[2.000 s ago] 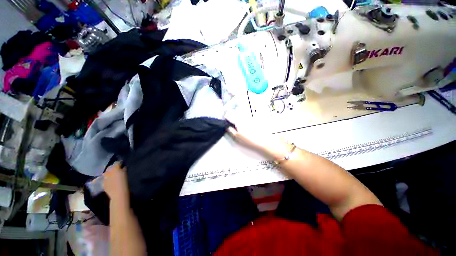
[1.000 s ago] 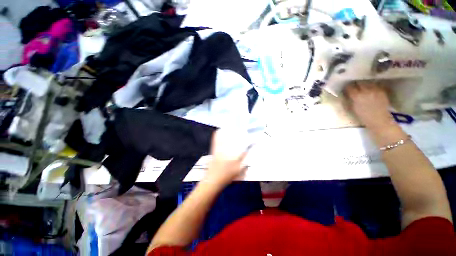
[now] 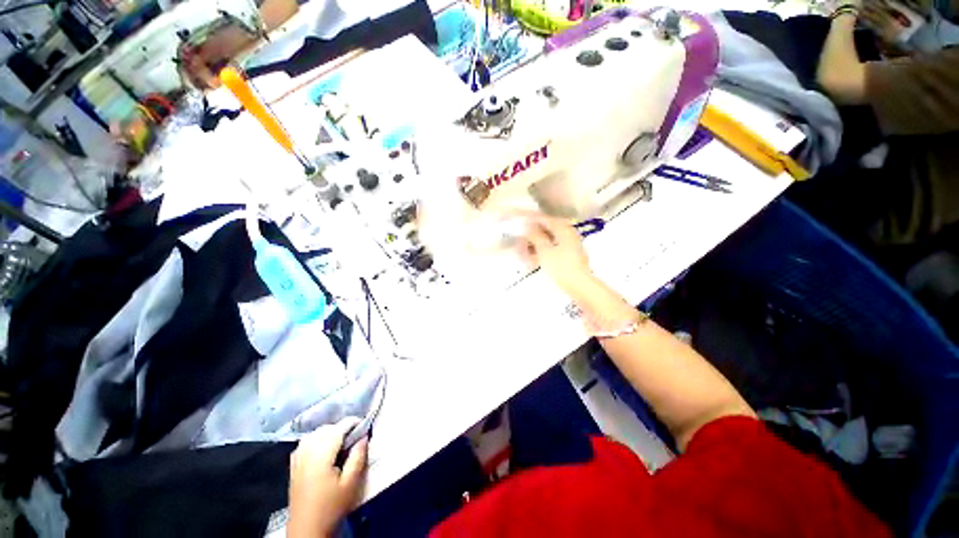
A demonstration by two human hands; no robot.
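My left hand point(image 3: 326, 478) is shut on the edge of a light grey panel point(image 3: 300, 389) at the table's front edge. Black panels point(image 3: 200, 326) are joined to or mixed with it on the left. My right hand point(image 3: 552, 250) is under the arm of the white sewing machine point(image 3: 589, 116), fingers bent. Dark blue thread snips point(image 3: 591, 226) show just beyond its fingers, partly hidden; whether it grips them or a pale piece there is unclear. The needle area point(image 3: 419, 257) lies between my hands, with no cloth clearly under it.
A light blue tag-shaped attachment point(image 3: 289, 282) hangs over the cloth. An orange-handled rod point(image 3: 256, 108) stands behind the machine. More snips point(image 3: 692, 179) and a yellow tool point(image 3: 752, 142) lie right. A blue crate point(image 3: 841, 284) is below right. Another person's arm point(image 3: 847, 63) shows at upper right.
The view has swung right. My right hand has left the cloth and gone under the machine arm. My left hand now holds the light grey panel's edge instead of cloth farther left.
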